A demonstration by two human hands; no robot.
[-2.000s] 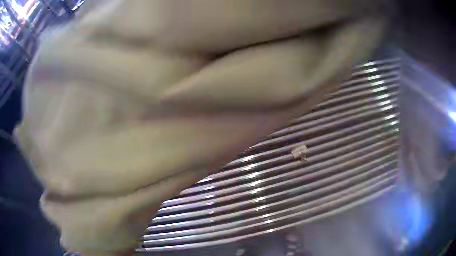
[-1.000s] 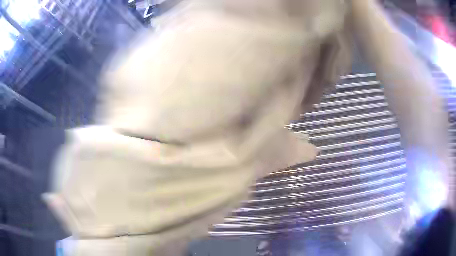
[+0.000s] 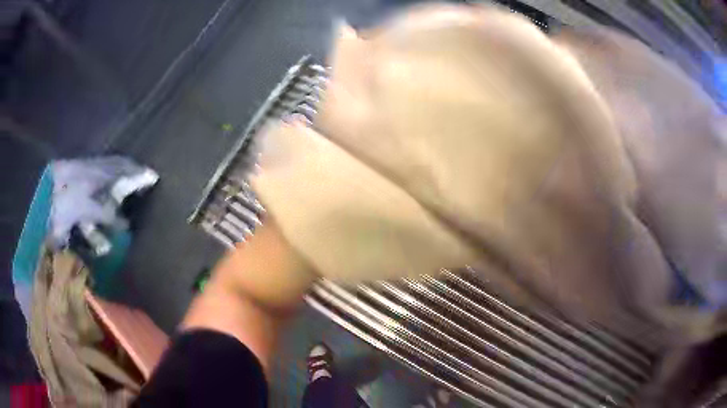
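Observation:
A beige curtain (image 3: 478,143), bunched and blurred, fills the upper middle and right, raised over a rack of parallel metal rods (image 3: 446,335). My left hand (image 3: 275,259), bare below a black sleeve, comes from the lower left and holds the curtain at its lower left edge. The cloth covers the fingers. My right hand cannot be made out. The rack's slotted end bar (image 3: 251,139) shows to the left of the cloth.
At the left, a teal bin (image 3: 33,227) holds grey-white cloth (image 3: 92,199). Brownish-beige cloth (image 3: 64,327) lies beside an orange-pink bin (image 3: 131,327). A shoe (image 3: 319,362) shows on the dark floor at the bottom, below the rack's edge.
The view has swung, so the curtain now shows further up and right. The rack's end bar, the bins at the left and my left forearm have come into view.

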